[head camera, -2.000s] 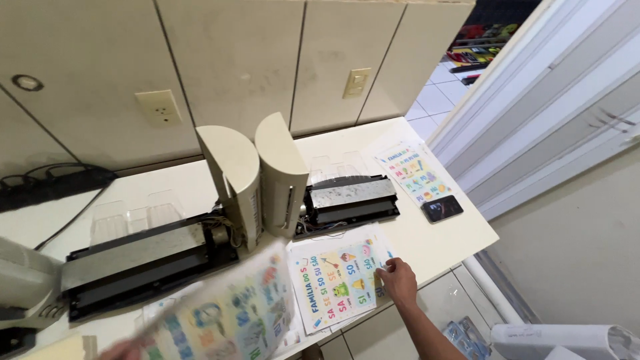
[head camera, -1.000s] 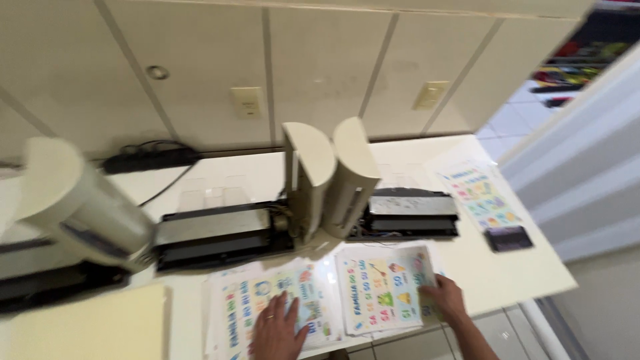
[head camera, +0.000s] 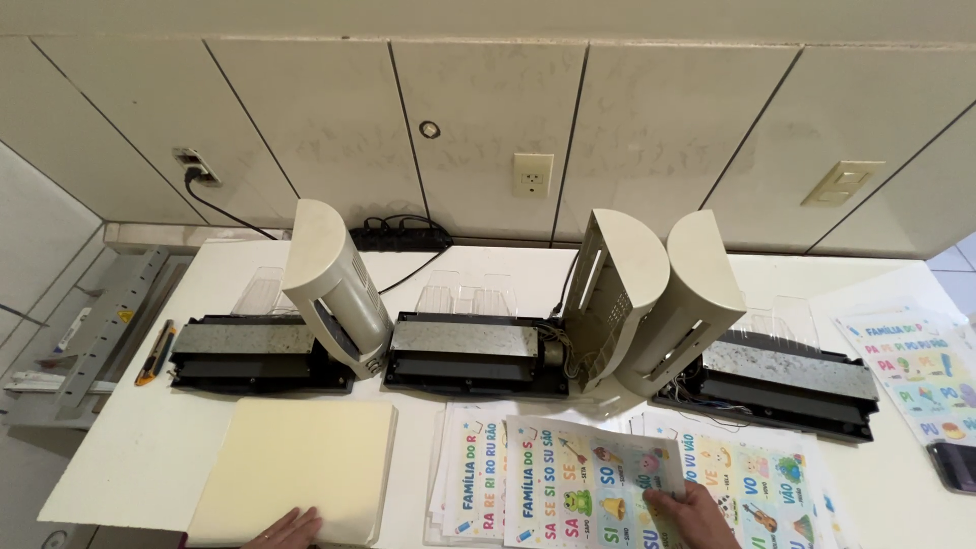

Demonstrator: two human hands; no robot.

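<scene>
My right hand pinches the right edge of a printed syllable sheet, thumb on top, and holds it over two paper piles. Under its left side lies a pile topped by another syllable sheet; to the right is a further printed sheet. My left hand lies flat, fingers together, on the lower edge of a thick stack of pale yellow sheets, gripping nothing. Behind the papers stand uncovered laminating machines, it seems: a left one, a middle one and a right one.
Curved beige plastic covers stand upright among the machines. A utility knife lies at the table's left. A black power strip sits by the wall. A phone rests near printed sheets at the right.
My left hand has moved left from the printed pile onto the yellow stack. My right hand has brought the S-family sheet leftward, partly over the R-family pile. The view has swung left.
</scene>
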